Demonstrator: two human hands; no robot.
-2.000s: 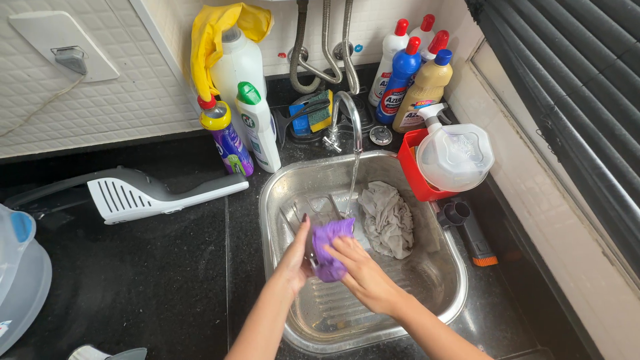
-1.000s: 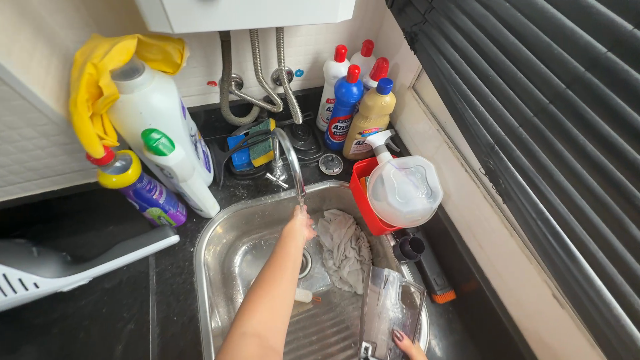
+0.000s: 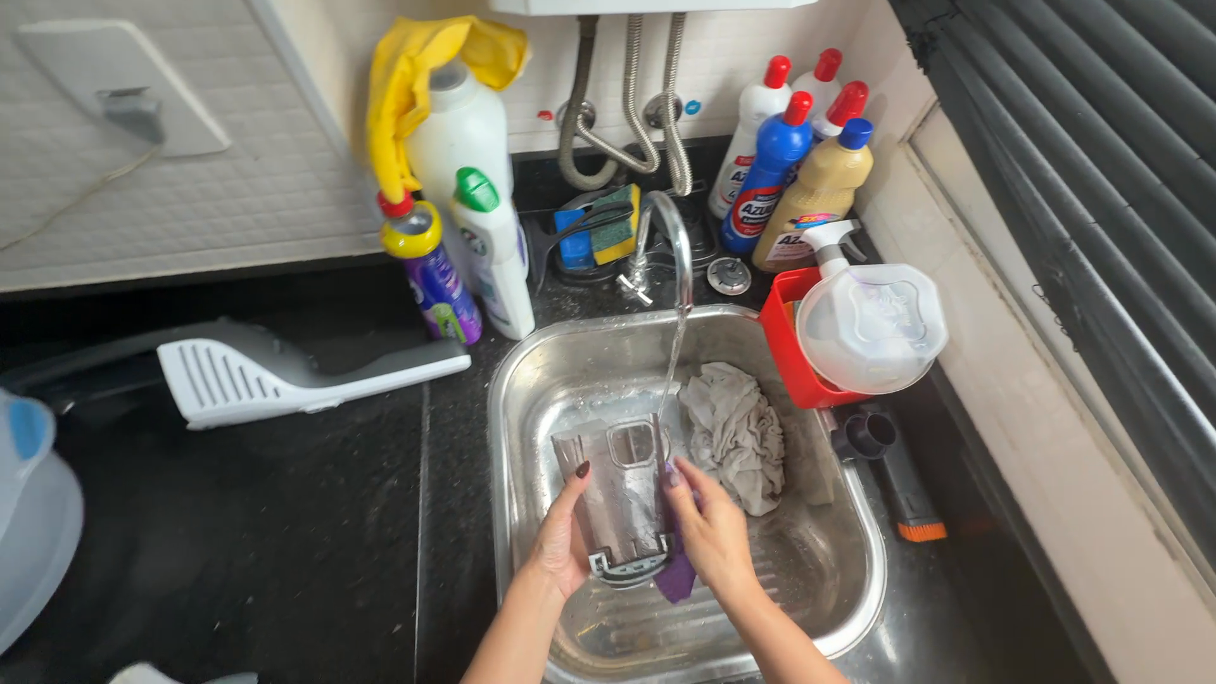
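Note:
Over the steel sink (image 3: pixel 860 589), my left hand (image 3: pixel 562 537) grips the left side of a clear plastic vacuum dust container (image 3: pixel 617 503), its grey-rimmed end toward me. My right hand (image 3: pixel 708 522) is at the container's right side with a purple cloth (image 3: pixel 676 575), partly hidden by the fingers, hanging beneath. A thin stream of water runs from the curved chrome faucet (image 3: pixel 682 247) down to the container's far right edge. Just right of it, a crumpled grey cloth (image 3: pixel 736 432) lies in the basin.
Left on the black counter lies a white and grey handheld vacuum body (image 3: pixel 285 380). Cleaning bottles (image 3: pixel 494 256) and a yellow glove (image 3: pixel 394 104) stand behind. More bottles (image 3: pixel 779 180), sponges (image 3: pixel 608 228), a red caddy (image 3: pixel 793 366) with a spray bottle (image 3: pixel 869 328), and a brush attachment (image 3: pixel 902 475) surround the sink.
My right hand has left the faucet area or container's side unclearly, but both hands now hold up the container under running water; one second ago one hand was at the faucet and the purple cloth was not visible.

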